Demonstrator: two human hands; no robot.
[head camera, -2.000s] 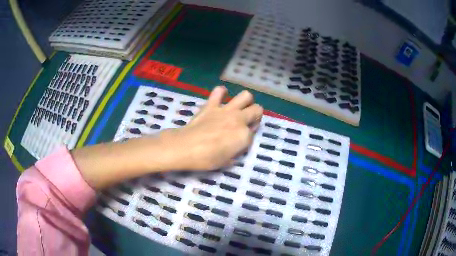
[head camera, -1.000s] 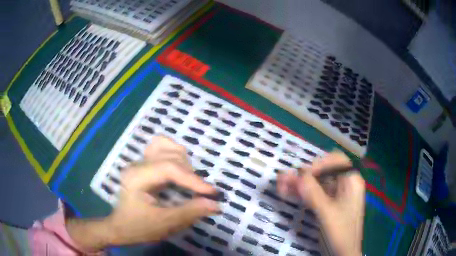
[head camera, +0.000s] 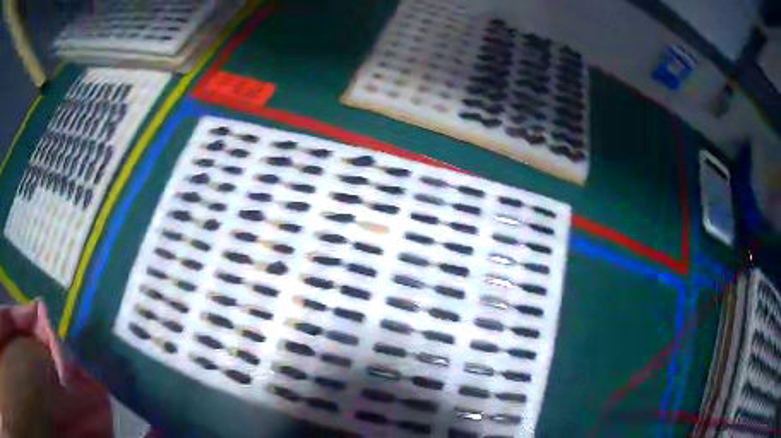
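Note:
The main foam tray lies in the centre with rows of small black parts. Some parts in its right columns look shiny silver. A tan piece shows in the tray's upper middle. At the lower left edge only a pink sleeve and a bit of left wrist show; my left hand is cut off by the frame. My right hand is not in view.
The left foam tray lies inside yellow tape, with stacked trays behind it. Another tray is inside red tape, near a red label. A phone-like device and right-edge trays are at the right.
Both hands were over the main tray one second ago. The left has gone down to the left edge and the right has left the picture. The camera view has shifted.

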